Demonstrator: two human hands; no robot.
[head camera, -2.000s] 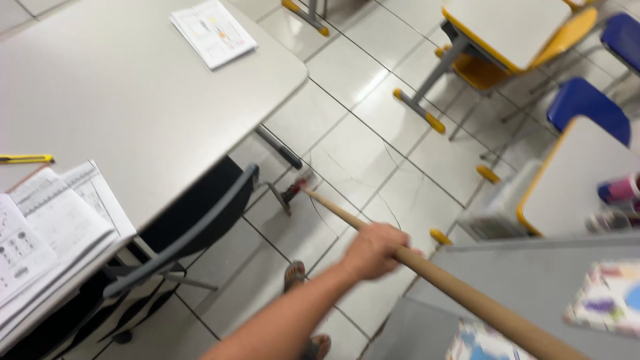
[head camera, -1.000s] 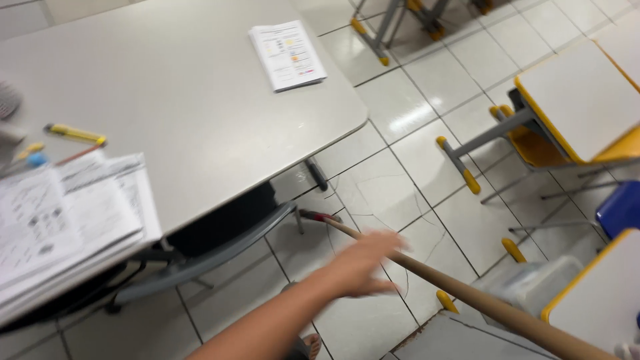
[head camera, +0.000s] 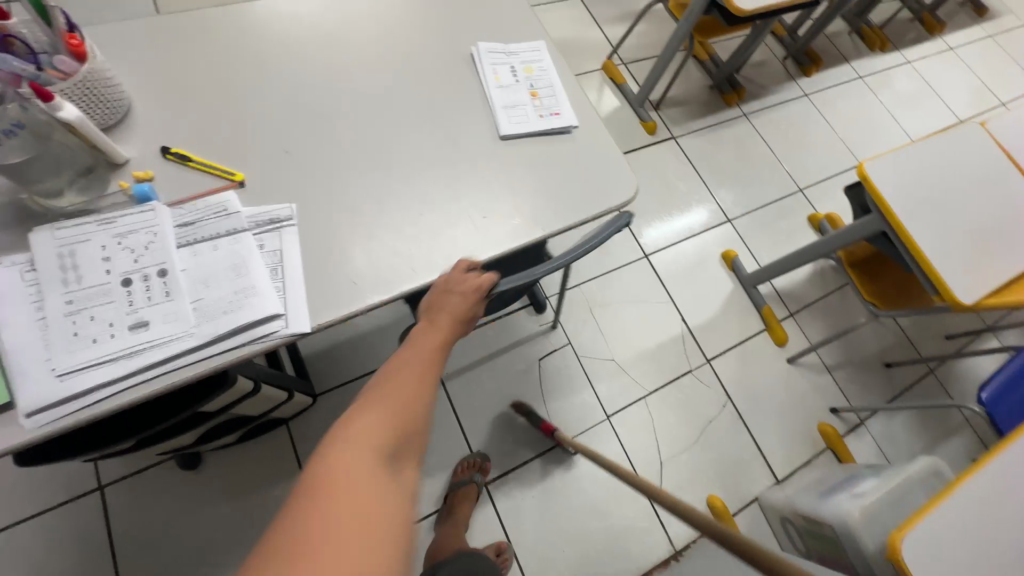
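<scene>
My left hand (head camera: 460, 300) is closed on the grey backrest (head camera: 564, 256) of a chair at the near edge of the large table (head camera: 384, 168). Part of the chair lies hidden under the tabletop. The wooden handle (head camera: 664, 500) of a broom slants from the floor to the bottom edge, right of my left arm. Its head (head camera: 534, 418), with a red part, rests low on the tiles near my sandaled foot (head camera: 464, 488). My right hand is out of view.
On the table lie worksheets (head camera: 112, 280), a yellow cutter knife (head camera: 202, 166), a booklet (head camera: 526, 88) and a woven pen holder (head camera: 96, 92). Yellow-edged desks (head camera: 944, 216) and a translucent plastic bin (head camera: 852, 512) stand to the right. A black rack-like thing (head camera: 240, 396) sits below the table.
My left hand held the broom handle two seconds ago, then came off it, and now grips the chair. The chair has shifted toward the table's right corner.
</scene>
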